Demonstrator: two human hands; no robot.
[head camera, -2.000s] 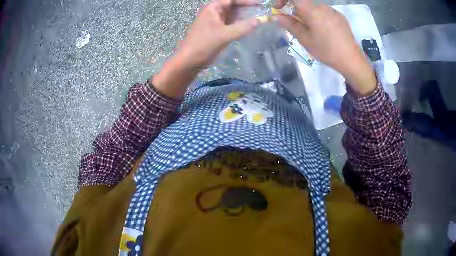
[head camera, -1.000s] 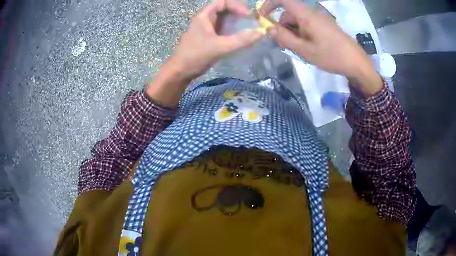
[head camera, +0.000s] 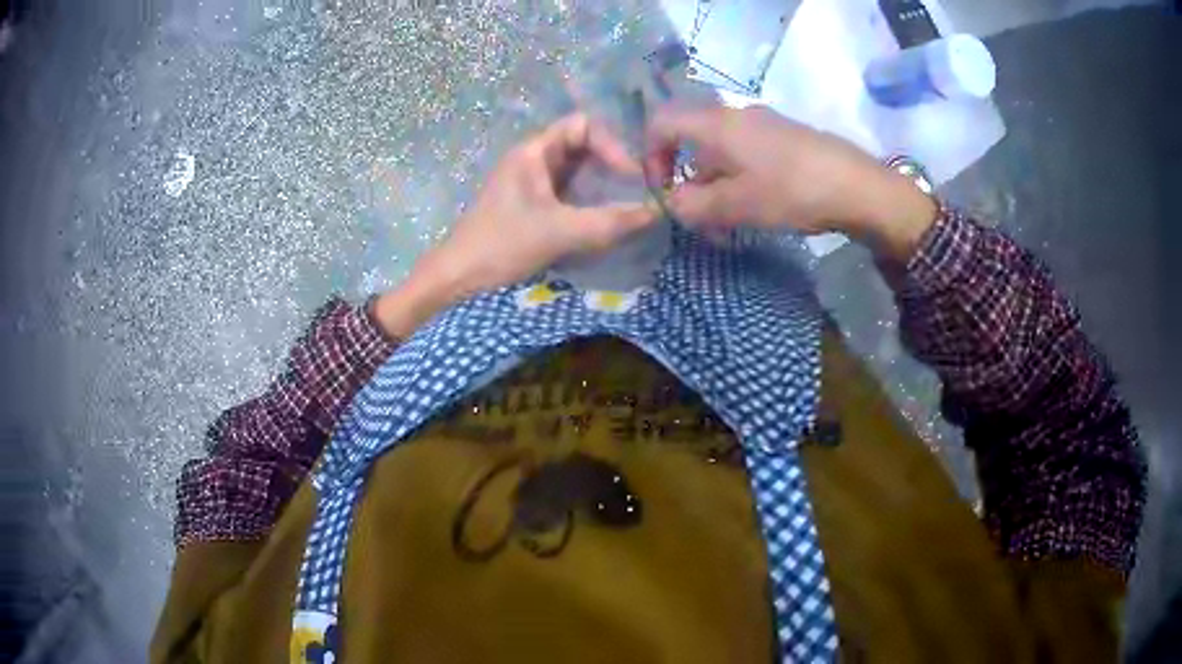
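My left hand (head camera: 538,201) is curved, thumb and fingers around a pale, see-through shape (head camera: 607,189) that looks like a clear plastic cup; its outline is blurred. My right hand (head camera: 758,169) is bare, its thumb and fingertips pinched together at the cup's right side, almost touching the left fingertips. A small shiny piece (head camera: 682,170) shows between the right fingers; what it is cannot be told. Both hands are above the blue-checked apron (head camera: 609,311).
A white sheet (head camera: 830,65) lies beyond the right hand. A white cylindrical container with a bluish body (head camera: 940,70) lies on its side there, beside a black item (head camera: 910,20). A small round item (head camera: 907,169) is near my right wrist. Speckled floor (head camera: 324,143) is at the left.
Both hands have come down in the picture, closer to the apron. The yellow strip seen between the fingertips before no longer shows clearly. The sheet and container appear higher in view.
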